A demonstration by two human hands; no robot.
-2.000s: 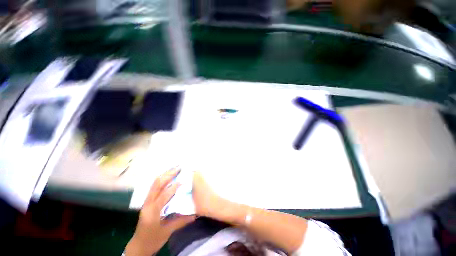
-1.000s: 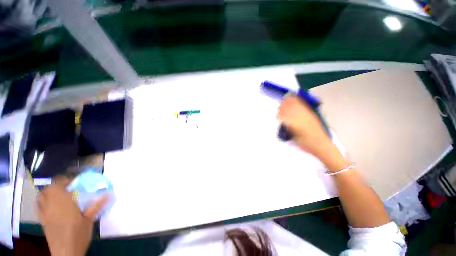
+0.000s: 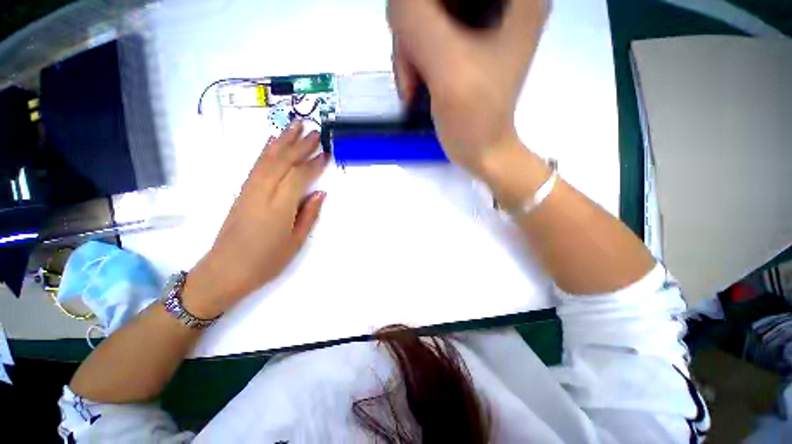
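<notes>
My right hand (image 3: 469, 87) is closed around the black handle of the dust-removal roller (image 3: 388, 146), whose blue cylinder lies over the white tray (image 3: 365, 86). My left hand (image 3: 269, 204) is spread flat, its fingertips on the tray's left part, just left of the roller. Along the tray's top are a green circuit board (image 3: 314, 83) and a silver-yellow battery (image 3: 246, 95). A round speaker (image 3: 280, 116) shows just above my left fingertips. A dark lead wire curls out at the tray's left. The tray's lower edges are hard to tell against the white sheet.
The white work sheet (image 3: 417, 269) lies under the work. At left, a clear screen holder (image 3: 143, 113) stands with black screens (image 3: 82, 121). A light blue face mask (image 3: 108, 282) lies over gold-handled scissors (image 3: 72, 299). A tan cardboard sheet (image 3: 721, 156) is at the right.
The view has moved closer over the sheet. My left hand has left the face mask and moved right onto the tray. My right hand has brought the roller from the sheet's right side over the tray.
</notes>
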